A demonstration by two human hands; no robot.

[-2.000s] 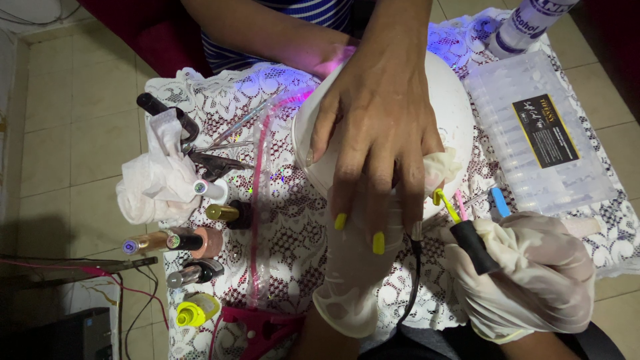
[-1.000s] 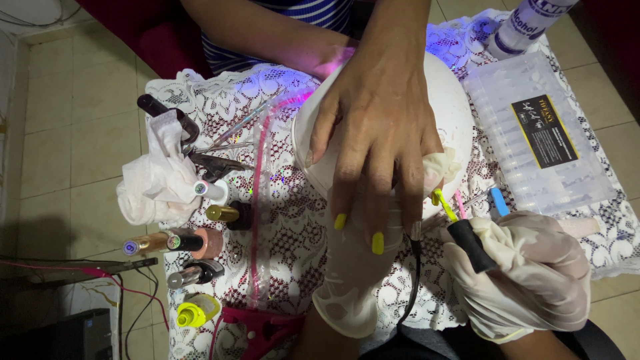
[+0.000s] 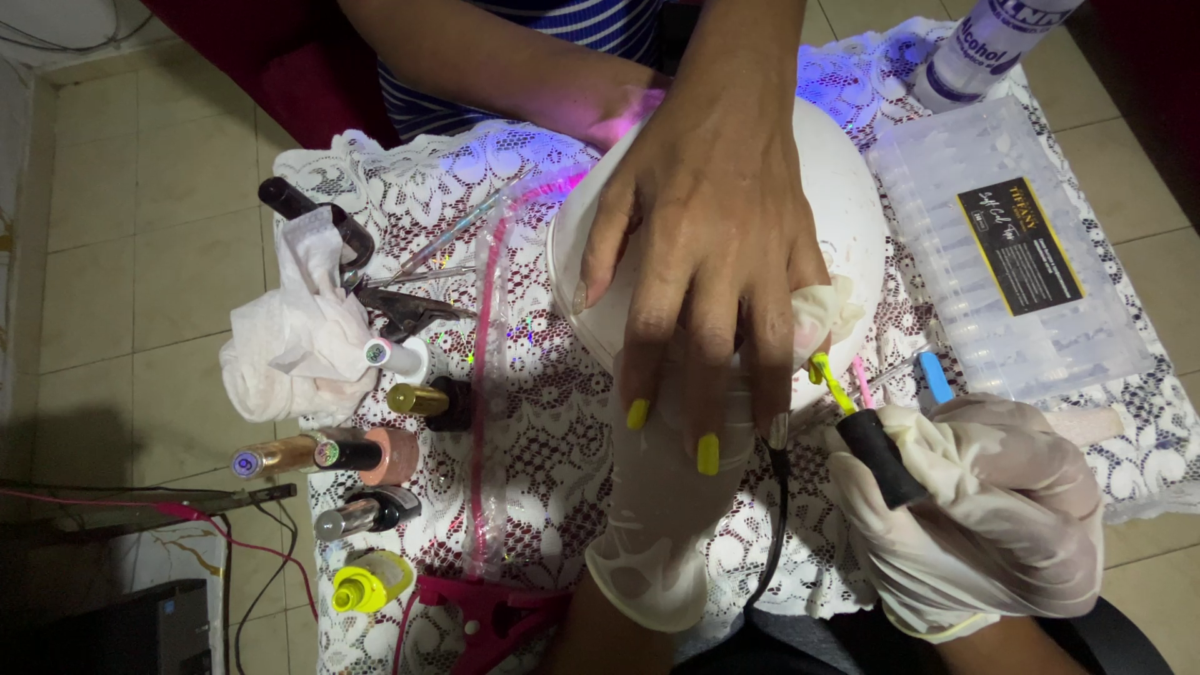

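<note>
My gloved right hand (image 3: 966, 497) grips the black cap (image 3: 881, 459) of a nail polish brush. Its yellow bristles (image 3: 830, 380) touch a nail at the right side of the other person's hand (image 3: 712, 234). Two other nails there are yellow. My gloved left hand (image 3: 675, 478) lies mostly hidden beneath that hand; a gloved fingertip shows beside the nail being touched. Under both is a white dome-shaped nail lamp (image 3: 848, 197). An uncapped yellow polish bottle (image 3: 372, 581) lies at the lower left.
On the lace cloth (image 3: 553, 469), several polish bottles, a crumpled white wipe (image 3: 300, 328) and a black clip (image 3: 403, 309) are at left. A clear case of nail tips (image 3: 1012, 253) and an alcohol bottle (image 3: 984, 52) stand at right. A black cable (image 3: 778, 525) runs toward me.
The brush in my right hand has shifted slightly at the nail on the right. The other person's hand and the bottles keep their places.
</note>
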